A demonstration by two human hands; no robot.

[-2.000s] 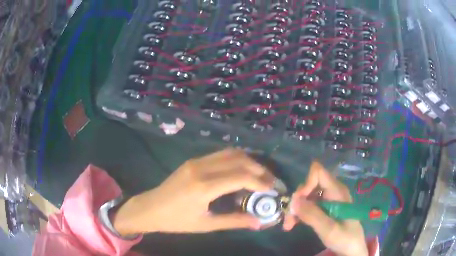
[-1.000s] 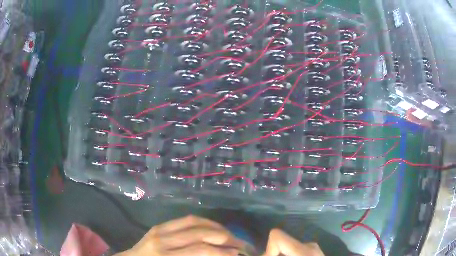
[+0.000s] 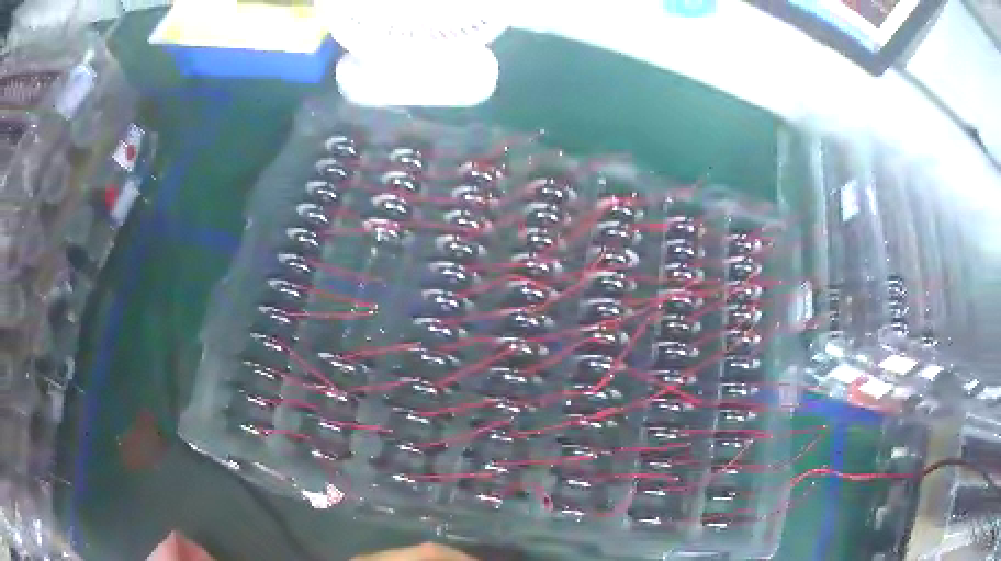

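Note:
A clear blister tray [image 3: 209, 444] lies in front of me on the green mat. Rows of small dark round speaker units [image 3: 530, 293] with shiny curved rims fill its pockets, with a gap in the second column from the left. Thin red lead wires [image 3: 648, 444] run across it. Only the top of my left hand [image 3: 417, 552] shows, cut off by the bottom edge; its fingers are hidden. A bit of pink sleeve shows to its left. My right hand is out of the picture. The fixture and the green probe do not show.
Stacked trays stand at the left [image 3: 55, 263] and right [image 3: 867, 241]. Behind the tray are a blue parts bin [image 3: 258, 59] with a yellow top and a white fan base [image 3: 417, 75]. A monitor [image 3: 867, 22] is at the rear right. A red probe cable [image 3: 867, 474] crosses the right side.
The view has tilted up, so the tray and hands sit lower and the bin, fan base and monitor have appeared. The fixture, green probe and my right hand have left the picture.

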